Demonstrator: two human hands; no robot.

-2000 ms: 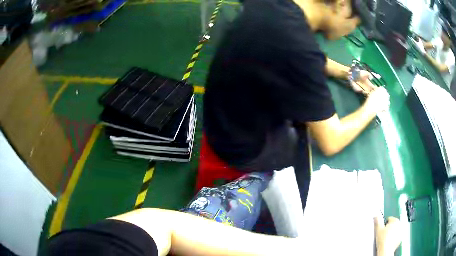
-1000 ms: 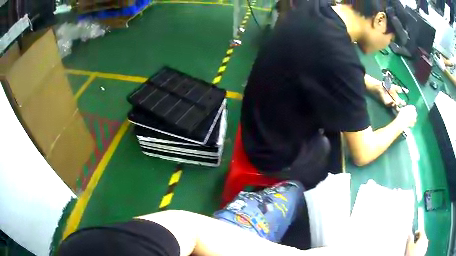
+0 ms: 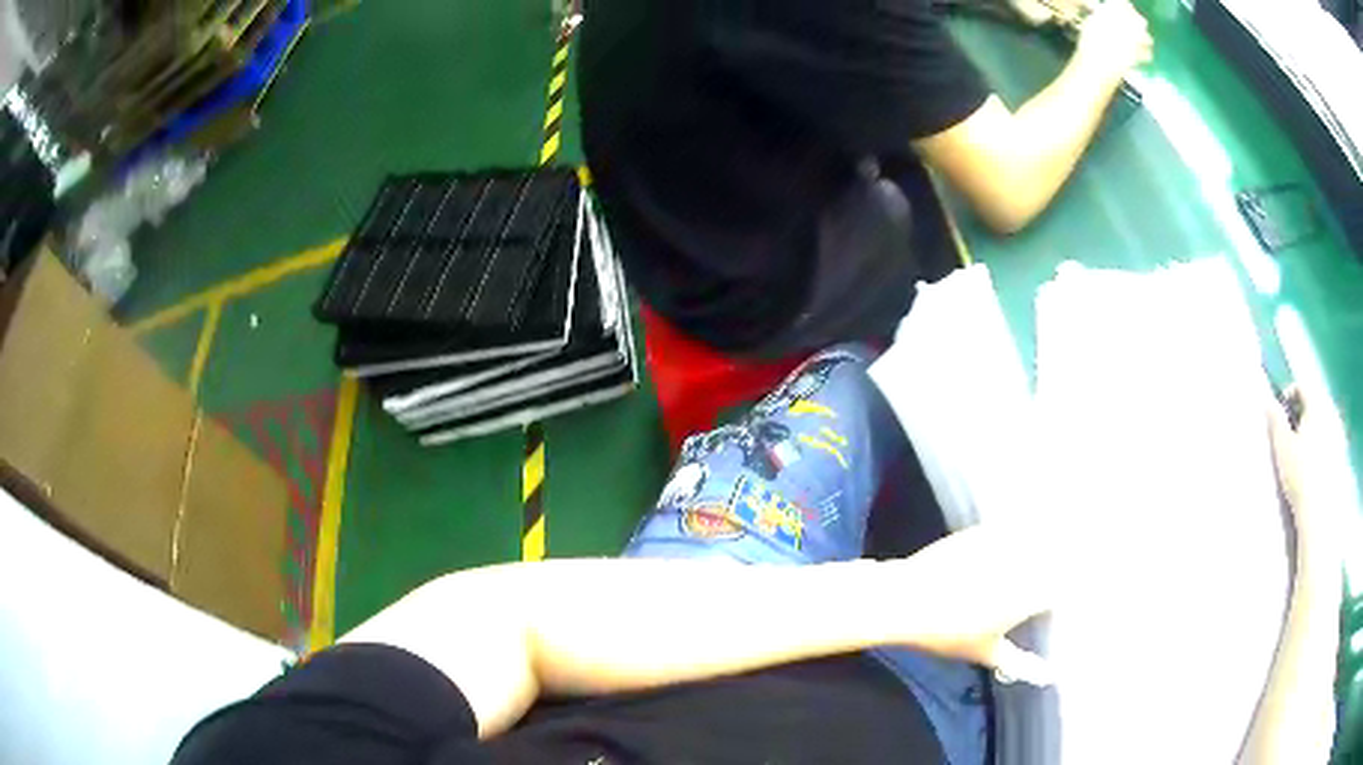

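Observation:
A wide white foam sheet [image 3: 1151,448] with a torn far edge lies over the near bench edge, very overexposed. My left arm crosses the lower picture, and my left hand [image 3: 1024,635] is at the foam's near edge by my lap, with white on its fingertips; its grip is washed out. My right hand [image 3: 1294,448] is at the foam's right side, cut into by glare, with a small dark bit at its fingertips that I cannot identify. A black phone middle frame [image 3: 1275,218] lies flat on the green mat [image 3: 1069,292] beyond the foam.
A co-worker in black [image 3: 748,165] sits close on a red stool [image 3: 703,374], one arm on the bench. A stack of black trays with white sheets [image 3: 464,269] stands on the floor. Cardboard [image 3: 135,448] is at left, with crumpled clear plastic [image 3: 127,224] behind it.
The view has tilted down, so the co-worker and bench sit higher and the co-worker's head is out of view. My left hand now shows near my lap; it was not distinguishable before.

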